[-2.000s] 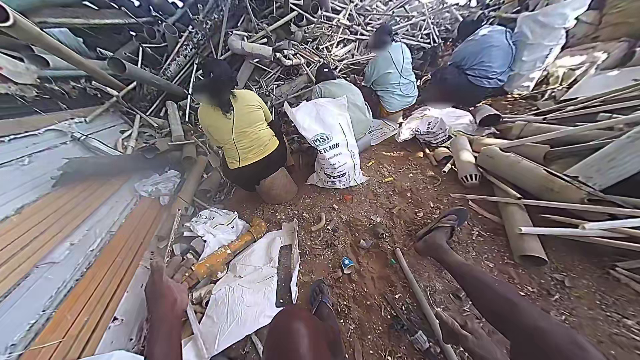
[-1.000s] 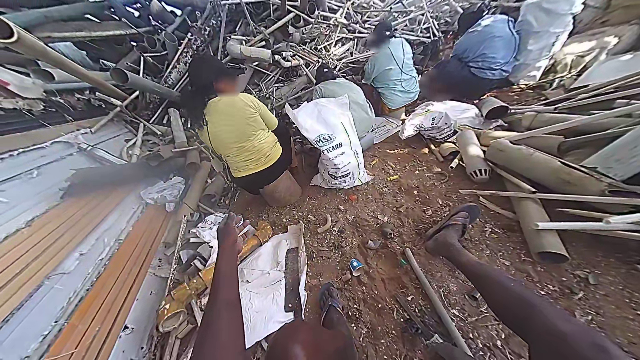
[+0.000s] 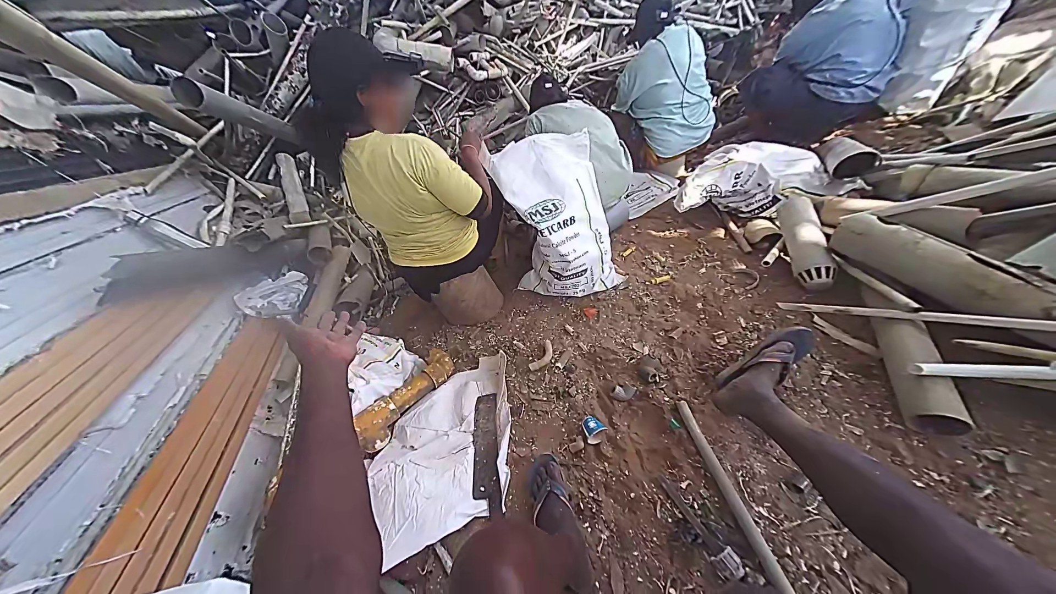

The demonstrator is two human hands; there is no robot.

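My left hand (image 3: 326, 340) is raised at the left with its palm up, fingers apart and nothing in it. Just right of it lie a crumpled white sack (image 3: 381, 363) and a yellow-brown pipe with fittings (image 3: 404, 402). A flat white woven sack (image 3: 429, 462) is spread on the ground, and a dark flat metal blade (image 3: 487, 445) rests on it, its lower end beside my knee. My right hand is out of view. A long thin pipe (image 3: 734, 495) lies on the dirt to the right of my sandalled foot.
A person in yellow (image 3: 412, 198) kneels ahead, beside an upright printed white sack (image 3: 557, 214). Several others sit along a heap of scrap pipes (image 3: 487, 66). Wide pipes (image 3: 924, 363) lie at the right. Orange and white panels (image 3: 181, 445) cover the left side.
My left hand has risen and opened, palm up. My right hand, seen low at the right two seconds ago, has left the view. The person in yellow has turned their head to the right.
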